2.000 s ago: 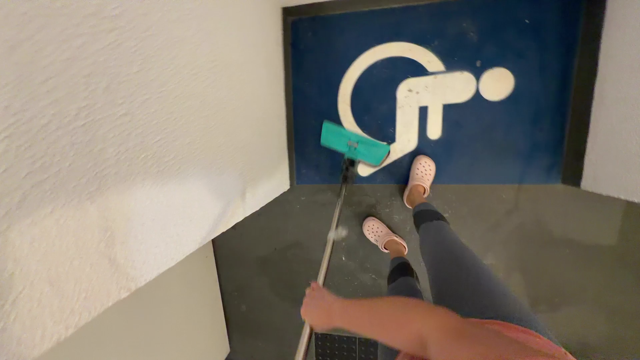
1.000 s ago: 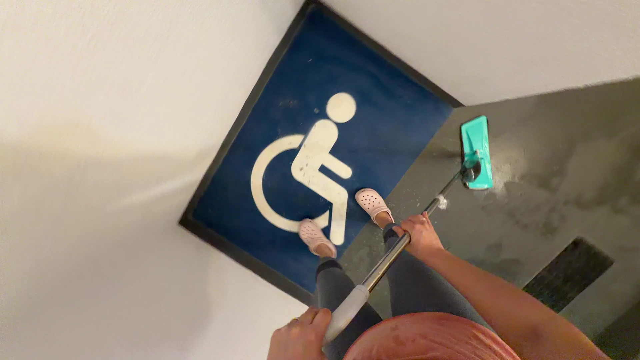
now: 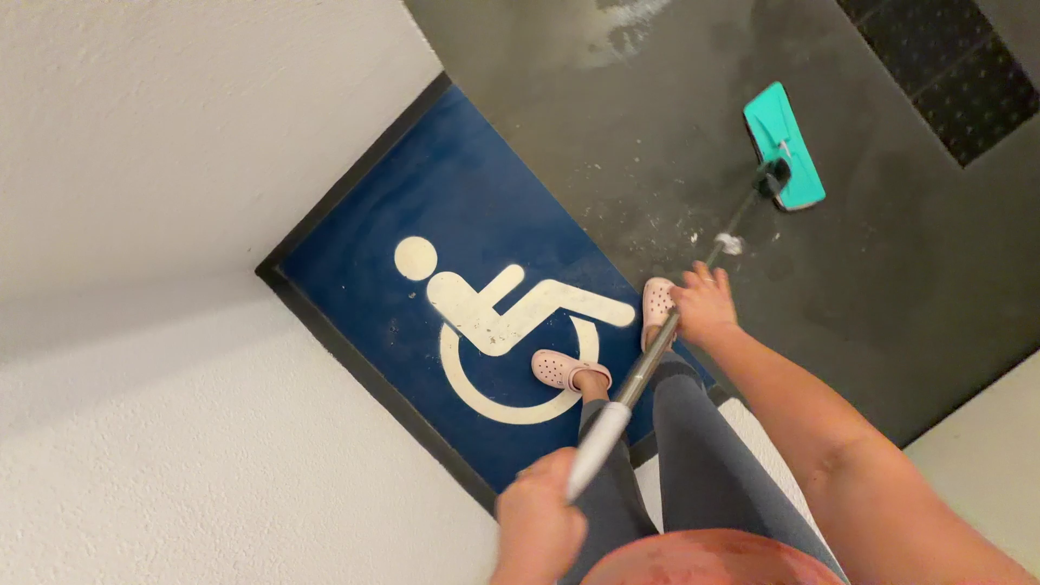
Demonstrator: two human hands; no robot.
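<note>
A flat mop's long metal pole (image 3: pixel 650 357) runs up and to the right from my body. My left hand (image 3: pixel 540 512) grips its white handle end (image 3: pixel 599 447). Further along, my right hand (image 3: pixel 705 302) touches the pole, its fingers partly extended and blurred; how firmly it holds is unclear. The turquoise mop head (image 3: pixel 784 146) lies on the grey floor beyond the right hand, joined by a dark swivel joint (image 3: pixel 773 177). A small whitish piece (image 3: pixel 729 243) is at the pole between the hand and the head.
Both feet, in pink clogs (image 3: pixel 561 370), stand on a blue floor panel (image 3: pixel 390 195) painted with a white wheelchair symbol (image 3: pixel 487 325). Textured white walls (image 3: pixel 162 162) border it along dark skirting. A black floor mat or grate (image 3: pixel 946 73) lies at upper right. Pale specks mark the grey floor (image 3: pixel 617 187).
Two seconds ago the mop head lay on the blue panel; one second ago it was on the grey floor, as now. The view has turned strongly.
</note>
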